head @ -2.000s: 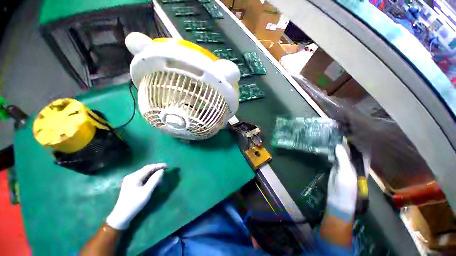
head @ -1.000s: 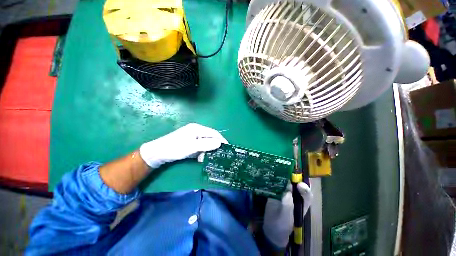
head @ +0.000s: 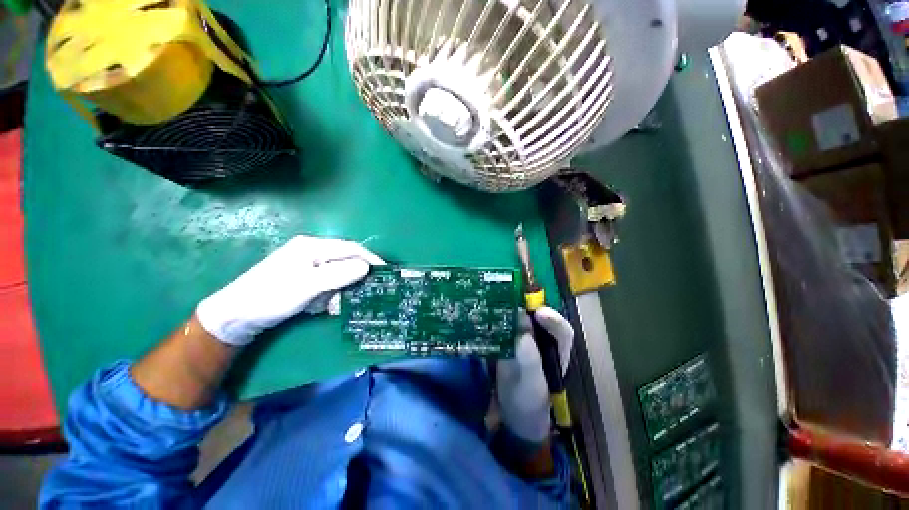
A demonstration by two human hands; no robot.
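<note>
A green circuit board [head: 431, 311] lies level at the near edge of the green mat, in front of the blue smock. My left hand [head: 289, 286], in a white glove, grips the board's left end; a thin strand, likely solder wire, shows at its fingertips. My right hand [head: 533, 371], also gloved, is at the board's right end and holds the soldering iron [head: 543, 344]. The iron's tip points away from me, beside the board and not touching it. The right fingers are partly hidden under the board and iron.
A large off-white fan [head: 488, 90] stands ahead. A black fan [head: 209, 139] with a yellow top is at far left. The iron stand [head: 595, 207] and yellow sponge tray [head: 588, 267] sit at the mat's right edge. The conveyor [head: 688, 259] carries several boards. Cardboard boxes [head: 825, 120] stand beyond.
The board has come from over the conveyor to the mat's near edge. My left hand, empty earlier, has taken its left end. Since one second ago the board has turned slightly and sits squarer.
</note>
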